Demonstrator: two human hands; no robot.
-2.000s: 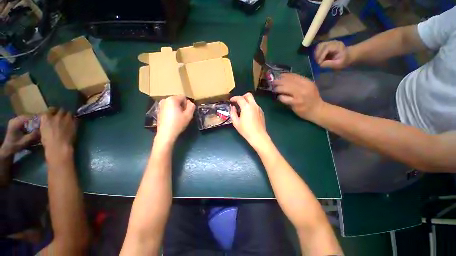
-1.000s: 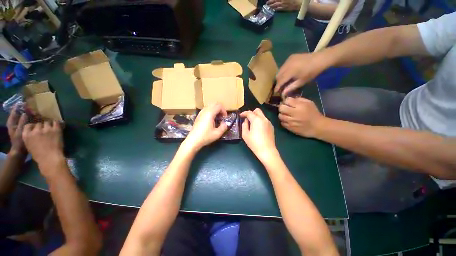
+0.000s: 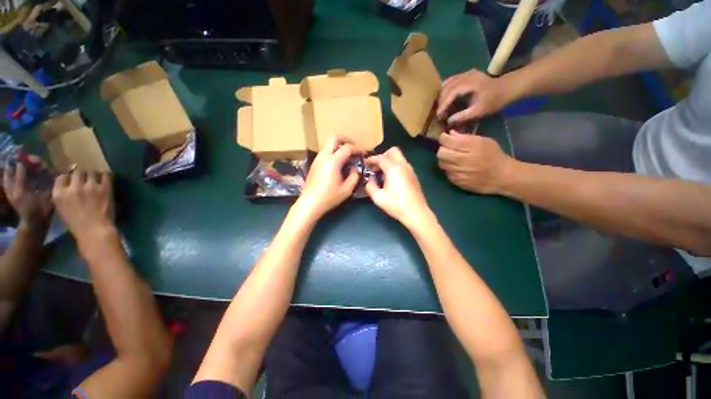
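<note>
Two small open cartons stand side by side in front of me. The left carton (image 3: pixel 274 117) has its tan lid upright and a clear plastic bag (image 3: pixel 277 178) with dark and reddish parts in its tray. The right carton (image 3: pixel 347 113) has its lid upright too, and its tray is mostly hidden behind my hands. My left hand (image 3: pixel 331 175) and my right hand (image 3: pixel 394 178) meet over this tray. Their fingertips are on a small dark, shiny item (image 3: pixel 363 170) between them. The fingers hide most of it.
Another open carton (image 3: pixel 168 117) stands to the left. A person's hands work at a smaller carton (image 3: pixel 76 140) at far left. At right, a person's hands (image 3: pixel 472 160) work at an open carton (image 3: pixel 417 86). A large dark unit (image 3: pixel 226 39) stands behind. Pale tube (image 3: pixel 512 35) at upper right.
My left hand has moved from the left carton to the right one and meets my right hand there. The neighbour at right now has both hands at their carton. The view has shifted a little.
</note>
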